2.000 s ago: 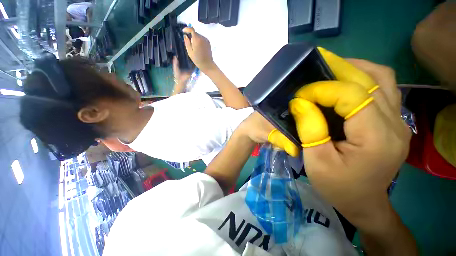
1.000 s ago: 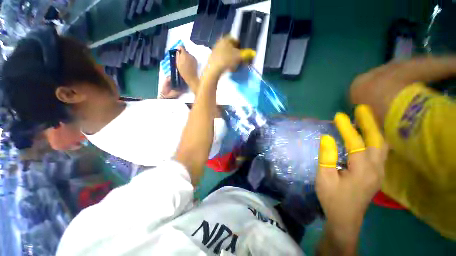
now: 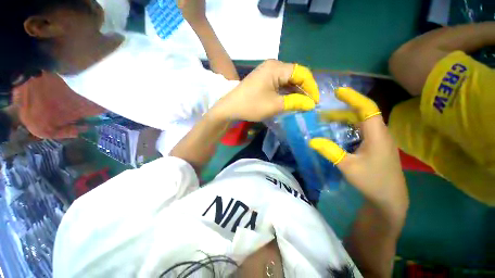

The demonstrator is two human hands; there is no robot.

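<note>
My left hand, with yellow finger cots on thumb and forefinger, is pinched at the top of a clear-blue protective film. The film hangs below the fingertips, crumpled and blurred, in front of my lap. My right hand is just to the right, with yellow cots on its fingers. Its thumb and fingers are apart and overlap the film's right side; no firm grip shows. One right finger is blurred.
Dark devices lie on the green bench beside a white sheet. A neighbour in white sits left, near a blue-patterned sheet. A person's yellow sleeve is at right. Clear scrap film lies behind my hands.
The device held two seconds ago is out of my hands. My left hand has come back from the bench with the blue film, close to my right hand. The view has shifted.
</note>
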